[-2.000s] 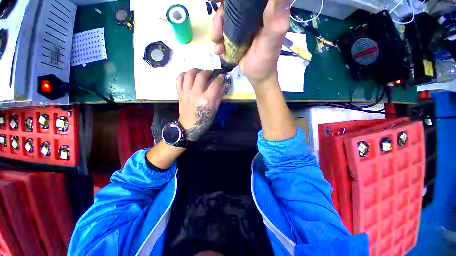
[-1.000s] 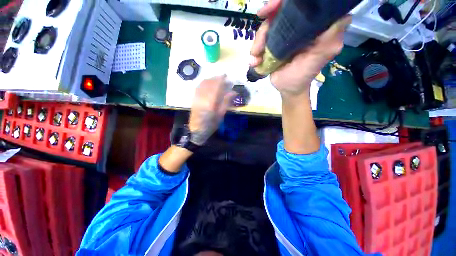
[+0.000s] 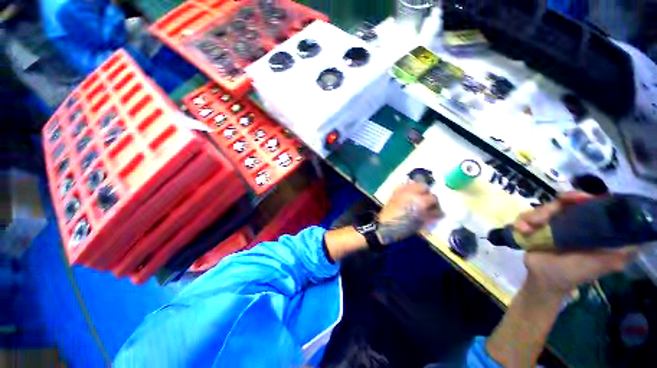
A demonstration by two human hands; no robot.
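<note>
My right hand (image 3: 551,262) holds the dark grey and yellowish electric screwdriver (image 3: 598,224), its nose pointing left. A dark round watch unit (image 3: 462,241) lies on the pale paper (image 3: 497,266) just left of the nose, apart from it. My left hand (image 3: 410,208) is over the paper's front edge, fingers curled and blurred; I cannot tell if it holds anything. A black octagonal ring (image 3: 421,177) lies just beyond my left fingers. The green roll (image 3: 463,174) lies behind, towards the row of small black parts (image 3: 511,183).
Red trays with round modules are stacked at the left (image 3: 137,165); more trays (image 3: 245,136) lie beside the white box (image 3: 324,93), which bears black rings. The rear shelf (image 3: 519,129) holds small boxes and parts. A blue-sleeved person (image 3: 86,29) is at the top left.
The view has swung left, bringing the tray stack, another person and more shelf into view. The screwdriver has tilted from nose down to nearly level. My left hand has left the watch unit.
</note>
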